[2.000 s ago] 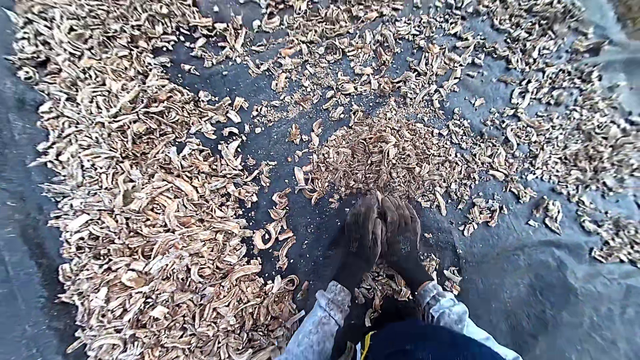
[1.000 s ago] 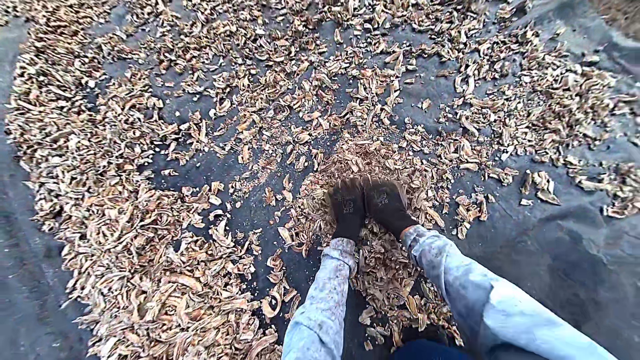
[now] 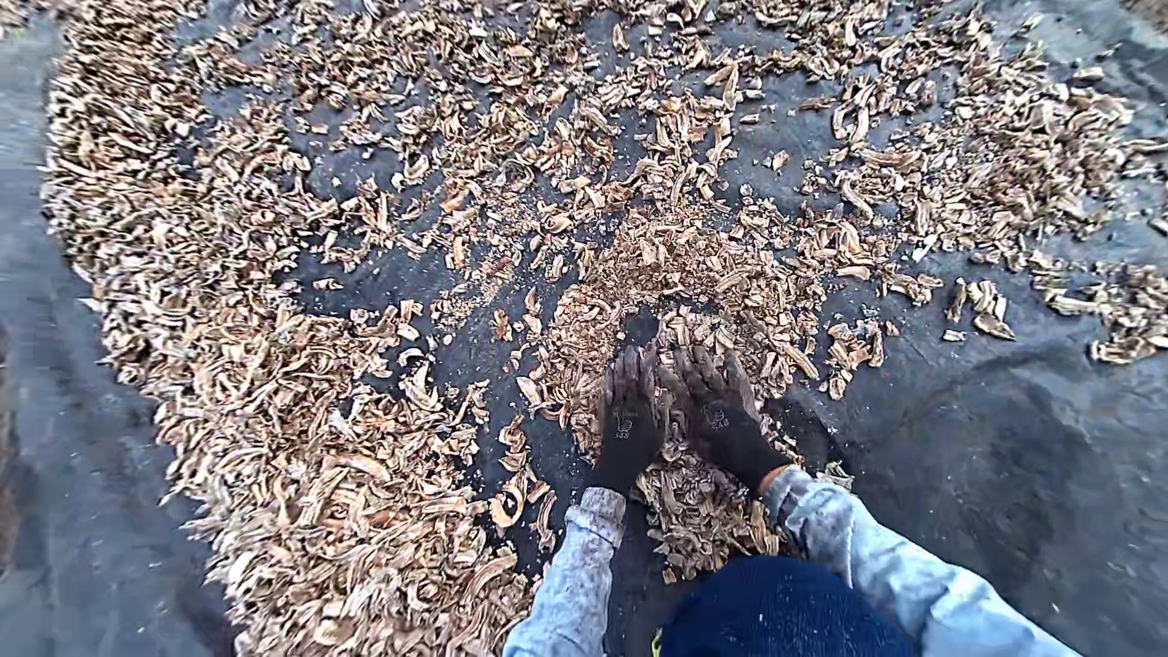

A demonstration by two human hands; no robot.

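Note:
Both hands wear dark gloves and lie palm down, side by side. My left hand rests with fingers pointing away, at the near edge of a heap of small dried slices and crumbs. Beside it, my right hand lies on the same bits, its fingers slightly spread. Neither hand grips anything that shows. More dried curled slices lie between my wrists and in front of my body. What is under the palms is hidden.
A dark ground sheet spreads beneath everything. A thick band of dried slices runs along the left. Thinner scatters reach across the far side, and a looser patch lies at the upper right. My knee in dark blue cloth is at the bottom.
Two seconds ago my hands were close together near my body; one second ago they were farther forward on the heap. Now they are a little apart, with fingers flat. More slices show between my forearms.

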